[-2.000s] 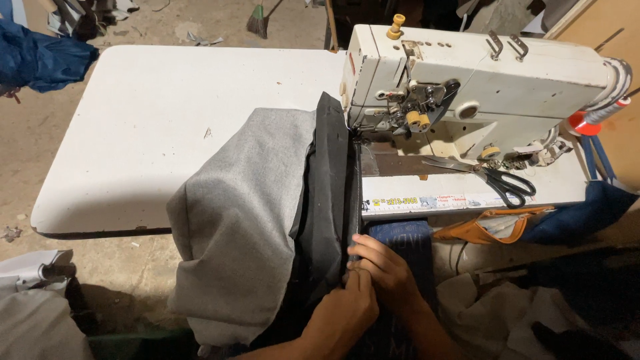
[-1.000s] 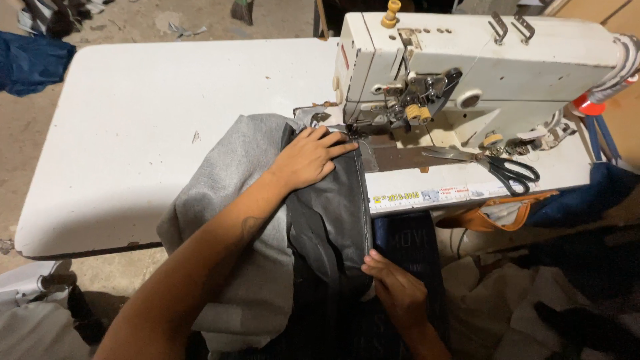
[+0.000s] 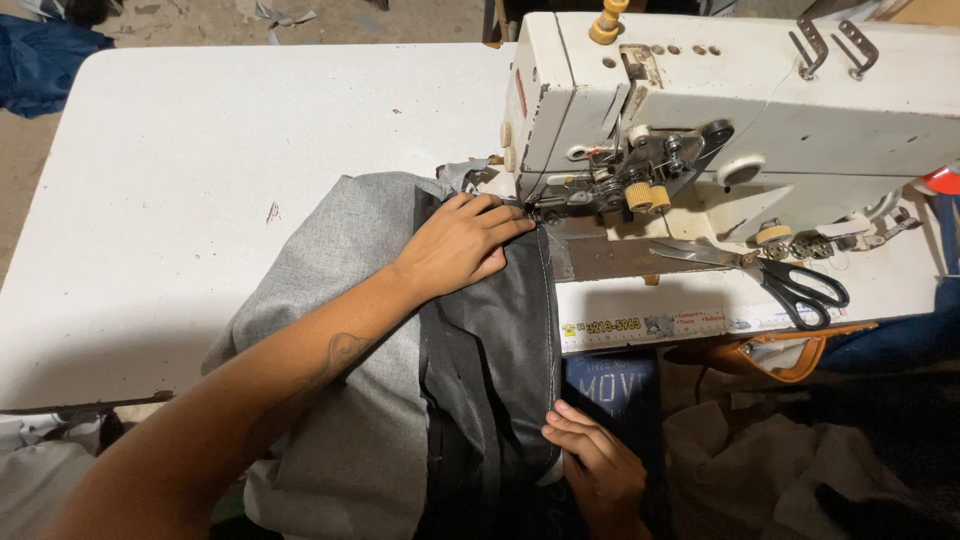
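My left hand point(image 3: 457, 244) lies flat on black fabric point(image 3: 510, 322), fingertips beside the presser foot of a white industrial sewing machine point(image 3: 637, 97). The black fabric is joined to grey cloth point(image 3: 322, 232) spread over the table on its left. A line of pale stitching runs down the black fabric's right edge. Lower on that edge, my right hand point(image 3: 596, 457) has its fingertips against the fabric; its thumb is hidden, so whether it pinches the edge cannot be told. The needle area is partly hidden by the machine's parts and my left fingers.
Scissors with black handles point(image 3: 802, 292) lie on the machine bed, right of the needle. A printed ruler strip point(image 3: 675, 322) runs along the table's front edge. An orange-trimmed pouch point(image 3: 795, 360) hangs below it. The white table point(image 3: 225, 135) extends left; crumpled cloth point(image 3: 787, 457) lies lower right.
Two seconds ago both hands were together at the fabric's lower right edge. My left hand has since moved up beside the presser foot, and the black fabric now lies flatter. The view has moved closer.
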